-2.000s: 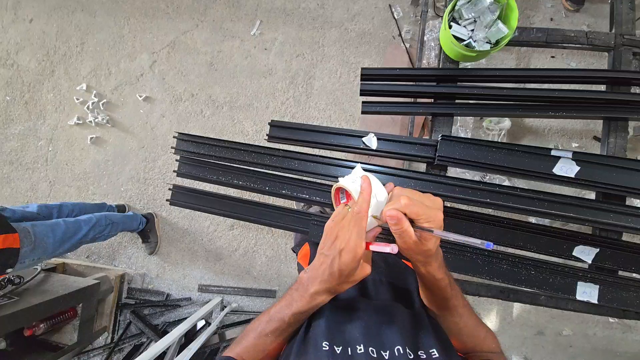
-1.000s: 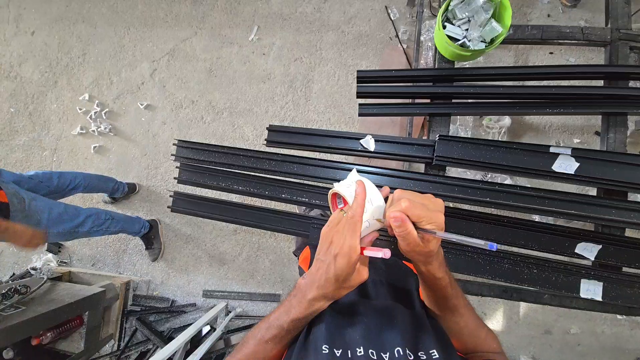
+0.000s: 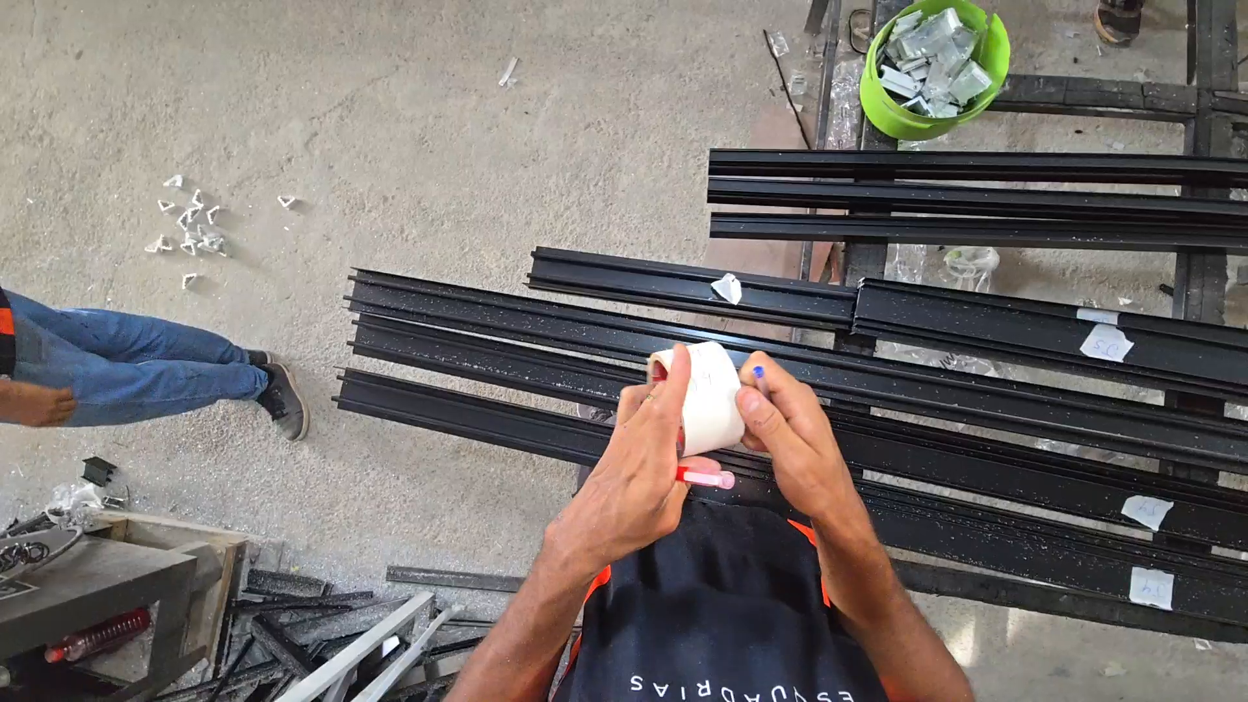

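Observation:
My left hand (image 3: 639,458) grips a roll of white tape (image 3: 712,398) by its side and also holds a red and pink marker or pen (image 3: 706,478) under the roll. My right hand (image 3: 792,429) touches the roll's right edge and holds a pen with a blue end (image 3: 760,376), which points up. Below and beyond both hands lie long black metal profiles (image 3: 468,307), several of them bearing pieces of white tape (image 3: 1107,342), some with handwriting.
A green bucket (image 3: 882,107) of metal pieces stands at the upper right by a dark metal frame (image 3: 1092,95). A person in jeans (image 3: 146,366) is at the left. Small white pieces (image 3: 200,234) lie on the floor. Offcuts (image 3: 292,643) and a bench (image 3: 88,585) fill the lower left.
The pen in my right hand pointed right before and now points up. The loose tape flap atop the roll no longer sticks up. The person at the left has an arm lower in view.

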